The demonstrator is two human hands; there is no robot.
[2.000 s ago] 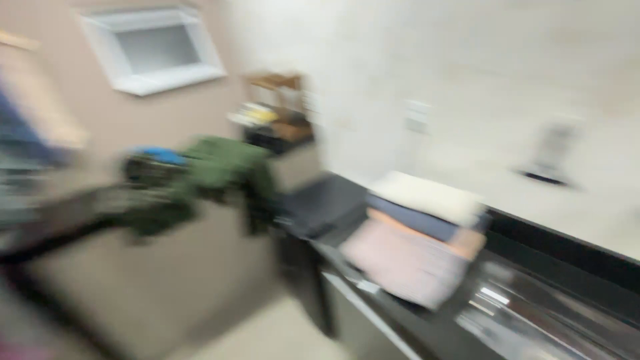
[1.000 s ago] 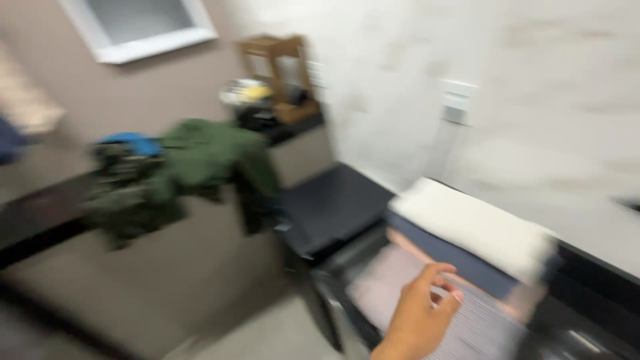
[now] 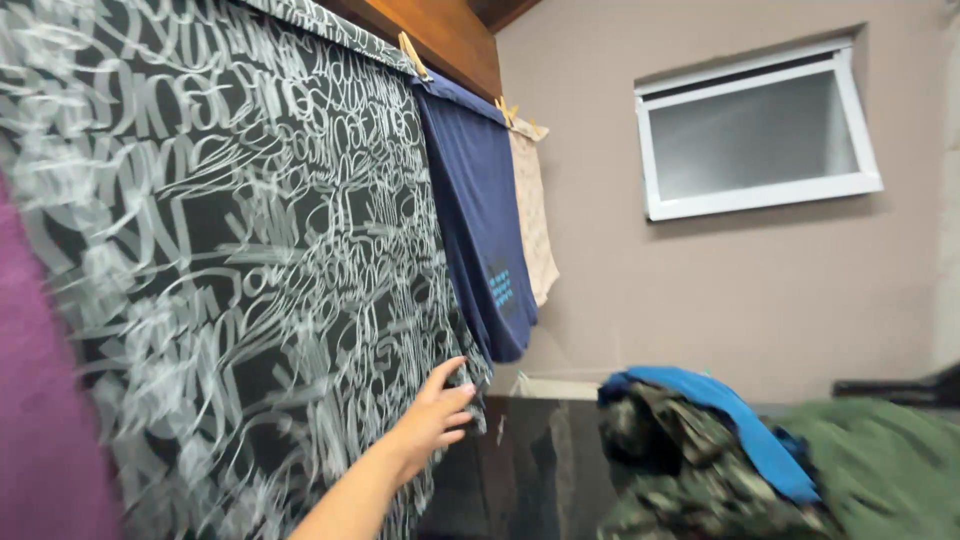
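Note:
My left hand reaches in from the bottom with its fingers apart, holding nothing. It is in front of the lower right edge of a black cloth with white scribbled lettering; whether it touches the cloth I cannot tell. Beside that cloth hang a dark blue garment and a pale peach cloth. Wooden clothespins, one at the black cloth's corner and others farther along, hold the tops. At the left edge hangs a purple cloth. My right hand is out of view.
At the lower right lie a camouflage garment, a bright blue cloth and a dark green garment. Behind my hand is a dark glossy panel. A white-framed window tilts out from the wall, and a wooden beam runs above.
The view has swung left, from the folded laundry on the counter to the hanging cloths. One second ago a hand was over the folded stack; now my left hand is by the black cloth.

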